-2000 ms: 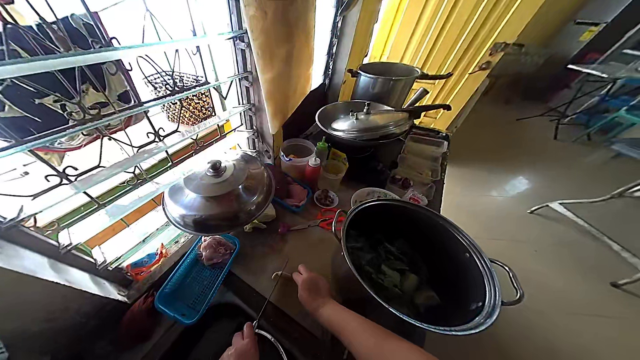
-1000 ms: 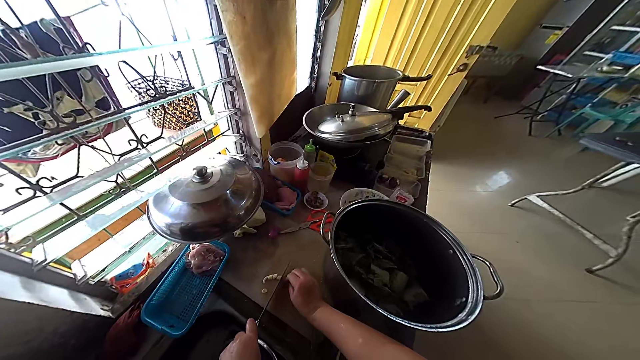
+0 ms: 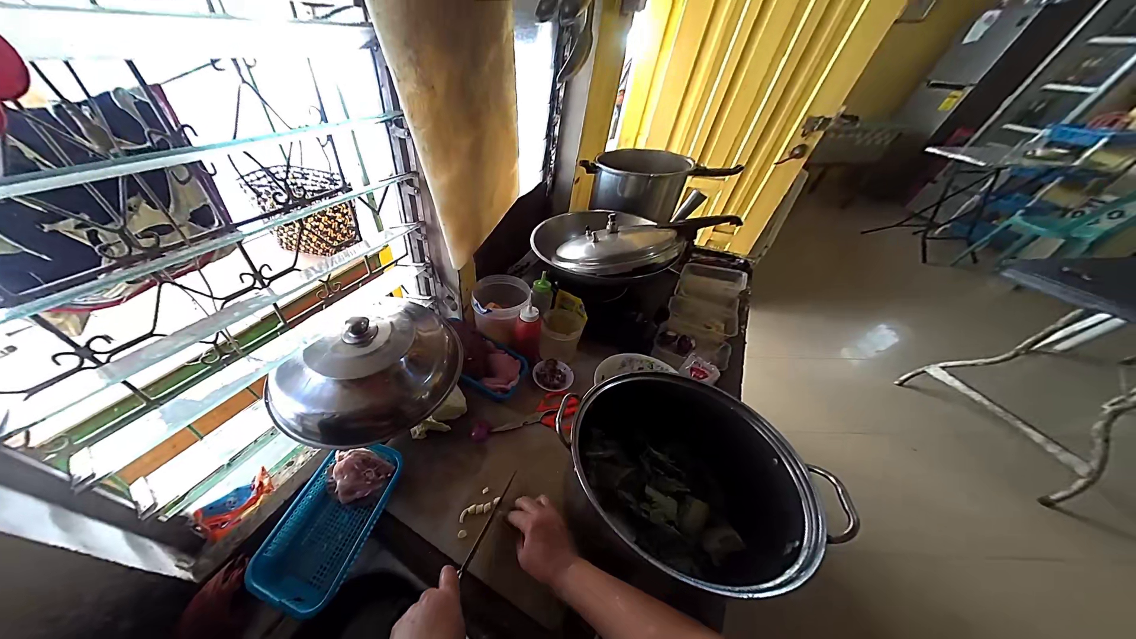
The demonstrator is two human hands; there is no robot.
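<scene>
At the bottom, my left hand [image 3: 432,611] grips a knife [image 3: 484,532], its blade pointing up and slightly right over the counter. My right hand [image 3: 540,535] rests just right of the blade, fingers bent toward the counter; whether something small is under the fingertips cannot be told. Small pale pieces, possibly sliced garlic [image 3: 477,509], lie left of the blade. A large dark pot [image 3: 799,568] with green leaves inside stands right of my right hand. Red-handled scissors [image 3: 532,419] and a small purple onion piece [image 3: 480,430] lie farther back.
At left, a blue plastic basket [image 3: 297,550] holds raw meat [image 3: 359,475], with a domed steel lid [image 3: 364,373] behind it. Sauce bottles, a plastic tub [image 3: 500,306] and clear containers [image 3: 706,306] stand farther back, before a lidded pan [image 3: 612,248] and a tall pot [image 3: 641,182]. Louvred window at left.
The pale pieces now lie left of the knife blade, with my right hand to its right. My left hand still holds the knife. The view has shifted slightly.
</scene>
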